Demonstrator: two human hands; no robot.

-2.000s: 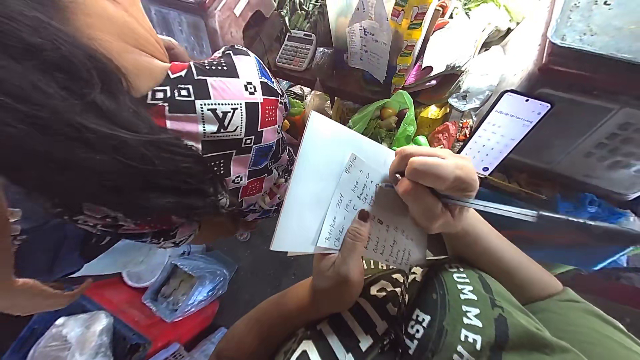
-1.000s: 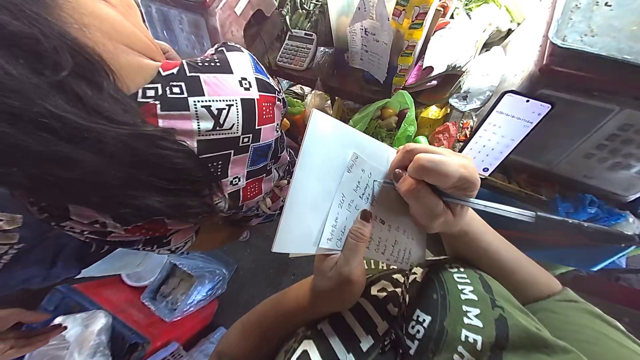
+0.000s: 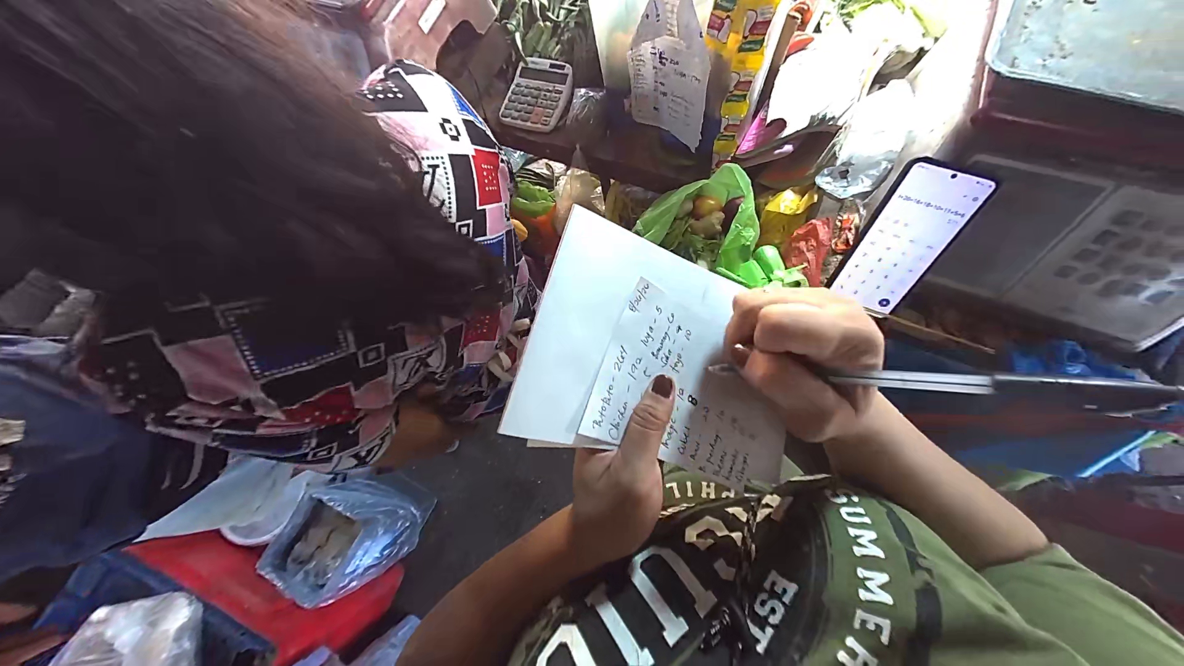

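Note:
My left hand point(image 3: 622, 481) holds a pad of white paper point(image 3: 555, 342) from its lower edge, the thumb pressing on a smaller handwritten slip point(image 3: 615, 379) that lies on top. In my right hand point(image 3: 809, 356) is a ballpoint pen point(image 3: 911, 381), its tip close to the right side of the slip, over the handwriting; whether it touches the paper cannot be told. Right of that hand a smartphone point(image 3: 916, 236) leans with a calculator on its screen. Beyond the pad lies a green plastic bag point(image 3: 731, 217) of vegetables.
Another person with dark hair and a patterned shirt point(image 3: 486, 176) bends close on the left. A desk calculator point(image 3: 536, 94) lies on a ledge ahead. A red surface point(image 3: 222, 592) at lower left bears a plastic bag point(image 3: 347, 536). A grey plastic crate point(image 3: 1045, 250) stands at right.
The other person's head and hair have moved right, covering more of the patterned shirt. My hands keep their places on the pad and pen.

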